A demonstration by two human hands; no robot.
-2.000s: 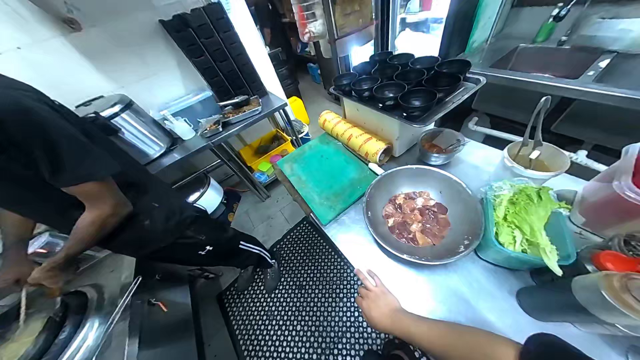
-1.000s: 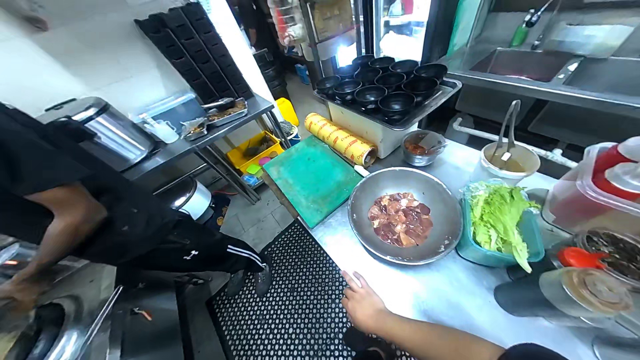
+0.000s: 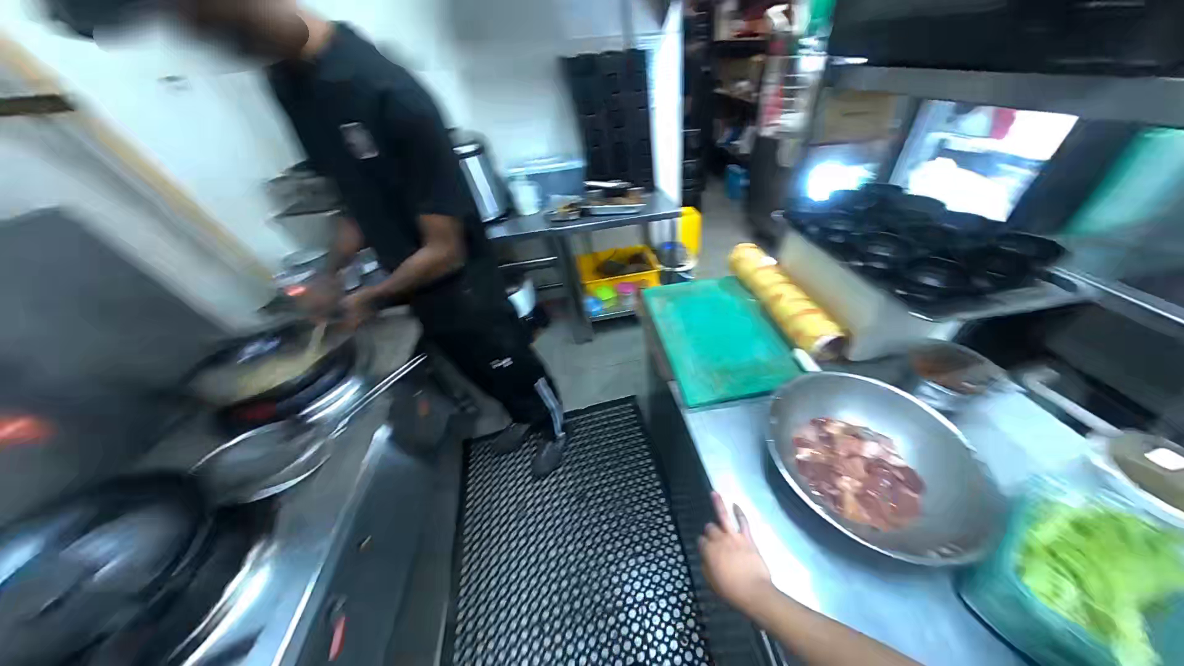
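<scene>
My right hand [image 3: 733, 555] rests at the near edge of the steel counter [image 3: 856, 601], its fingers apart and holding nothing. Just right of it, not touched, is a wide metal bowl [image 3: 957, 462] with pieces of raw meat [image 3: 858, 472] in it. Green lettuce leaves [image 3: 1096, 564] fill a teal plastic container [image 3: 994, 592] at the lower right. Beyond the bowl lies a green cutting board [image 3: 726, 342], with a yellow patterned roll [image 3: 786, 301] along its right side. My left hand is out of view.
At the left, a person in black [image 3: 398, 157] works over a wok [image 3: 277, 370] on the stove. A black perforated mat [image 3: 578, 546] covers the floor between stove and counter. Black bowls [image 3: 934, 245] stand at the back right. A yellow crate [image 3: 620, 268] sits under the far table.
The view has swung far to the left and now shows much more of the stove. My right hand remains by the counter's edge, near the bowl of meat.
</scene>
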